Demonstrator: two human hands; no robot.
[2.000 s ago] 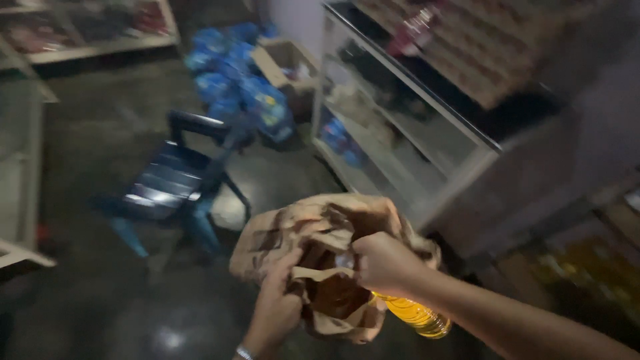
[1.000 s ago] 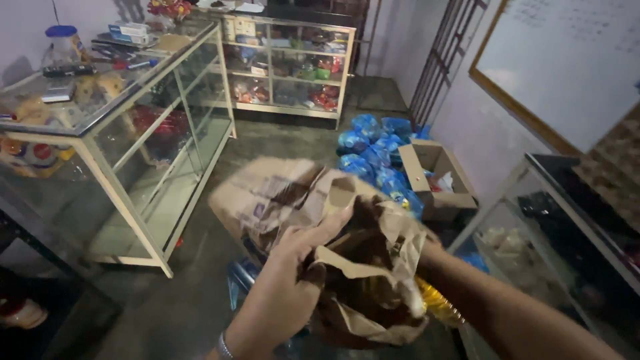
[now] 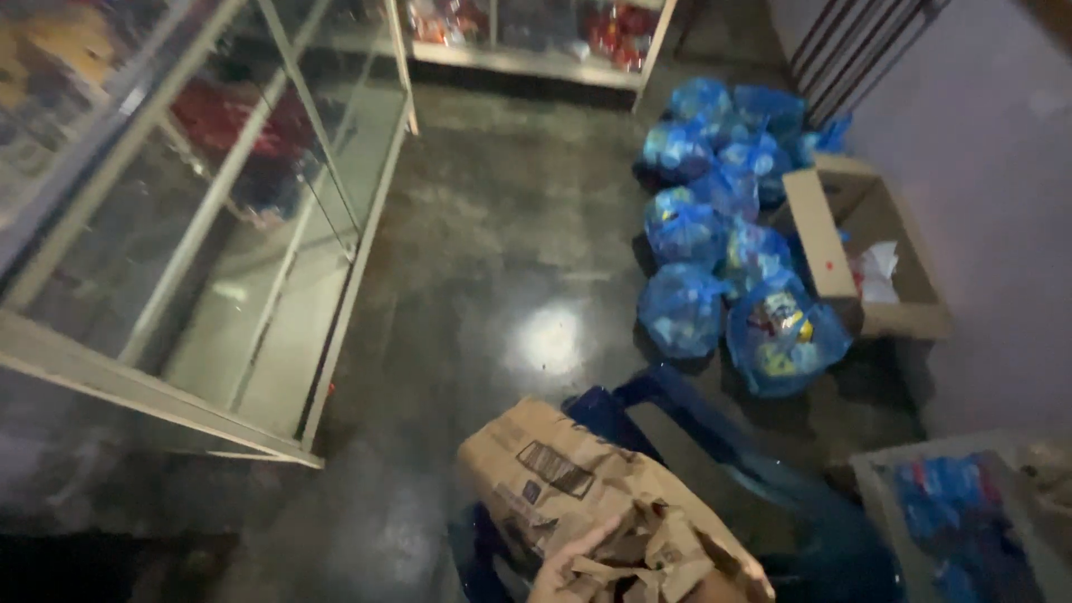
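A crumpled brown paper bag with dark print lies tilted at the bottom, over a dark blue plastic chair. My left hand grips the near side of its torn or folded-open mouth; only part of the hand shows. Of my right hand, just a small patch of skin is visible at the lower edge, by the bag's mouth. Its fingers are hidden by the paper, so what it holds cannot be told. The bag's contents are also out of sight.
Several filled blue plastic bags sit on the floor beside an open cardboard box by the wall. A glass display case stands at left, another at the back. A shelf unit is at lower right.
The view has swung down. The paper bag and both hands now sit lower in view, over the chair. The yellow ribbed object seen near my right hand earlier is no longer visible.
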